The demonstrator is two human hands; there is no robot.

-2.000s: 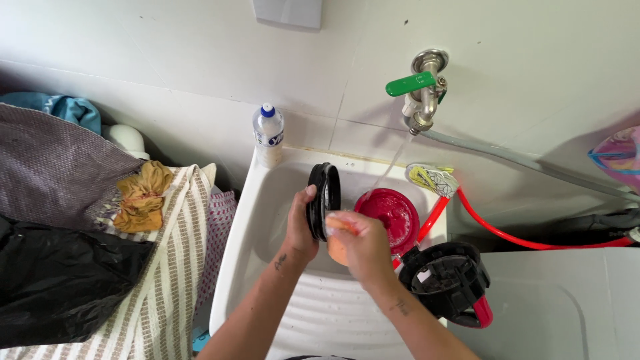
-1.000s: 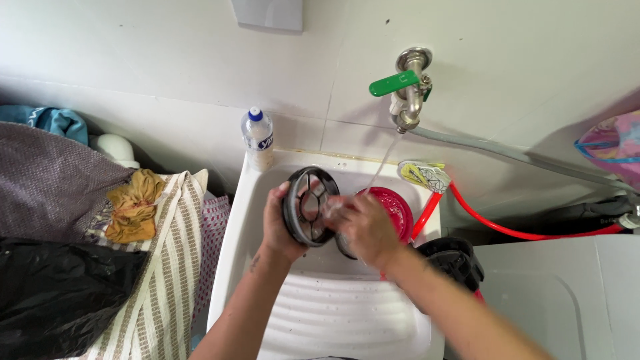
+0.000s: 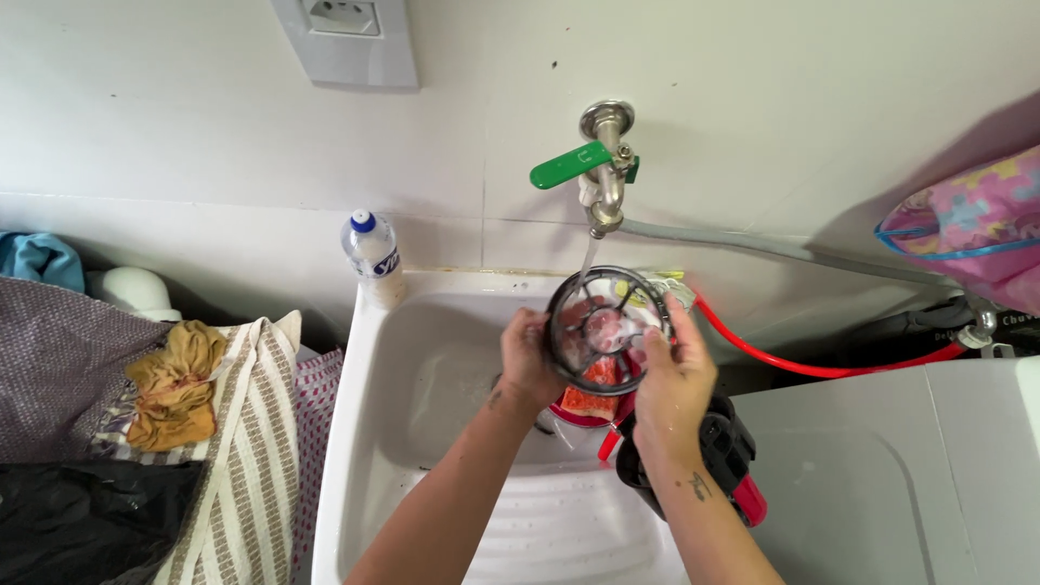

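Observation:
Both my hands hold a round, spoked black plastic part under the running tap with a green lever. My left hand grips its left rim; my right hand is on its right side, fingers on the spokes. Foam shows around the part's hub. Below it, an orange sponge lies in a red round container, both partly hidden. A black appliance part with a red end sits at the basin's right edge, partly behind my right forearm.
The white laundry basin has a ribbed slope. A detergent bottle stands at its back left corner. Striped cloth lies left, a red hose runs right, and a pale appliance top adjoins the basin.
The black part has moved under the water stream. The orange sponge, in my right hand two seconds ago, now lies in the red container. The view has shifted.

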